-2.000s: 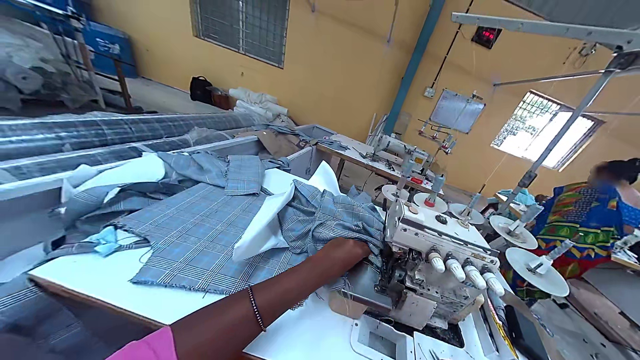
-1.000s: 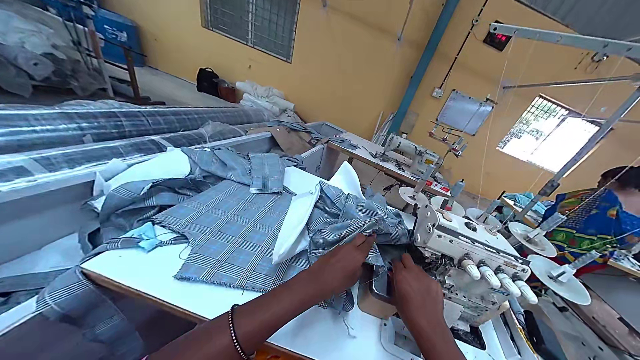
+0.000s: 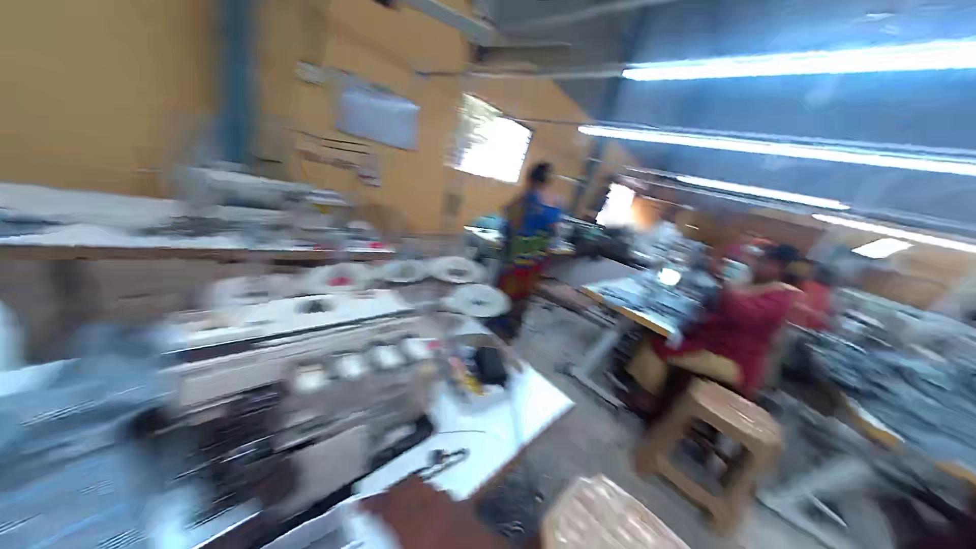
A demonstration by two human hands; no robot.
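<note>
The frame of now is strongly blurred. At the bottom edge, a brown shape that appears to be my right hand [image 3: 427,516] is over the white table top, by the front of the overlock sewing machine [image 3: 290,328]. Its fingers cannot be made out. Just above it lies a small dark tool [image 3: 446,459], too blurred to name. Blue-grey checked fabric [image 3: 69,457] spreads at the lower left, beside the machine. My left hand is not in view. Thread cones or their round white holders [image 3: 476,300] stand behind the machine.
A wooden stool [image 3: 720,435] and a second seat top [image 3: 610,518] stand right of my table's corner [image 3: 560,400]. A person in red [image 3: 743,328] sits at another table; another person [image 3: 530,229] stands further back. Another sewing machine [image 3: 244,191] is at upper left.
The view has swung strongly to the right. One second ago both hands were at the checked fabric beside the machine; now only what appears to be the right one shows, away from the fabric.
</note>
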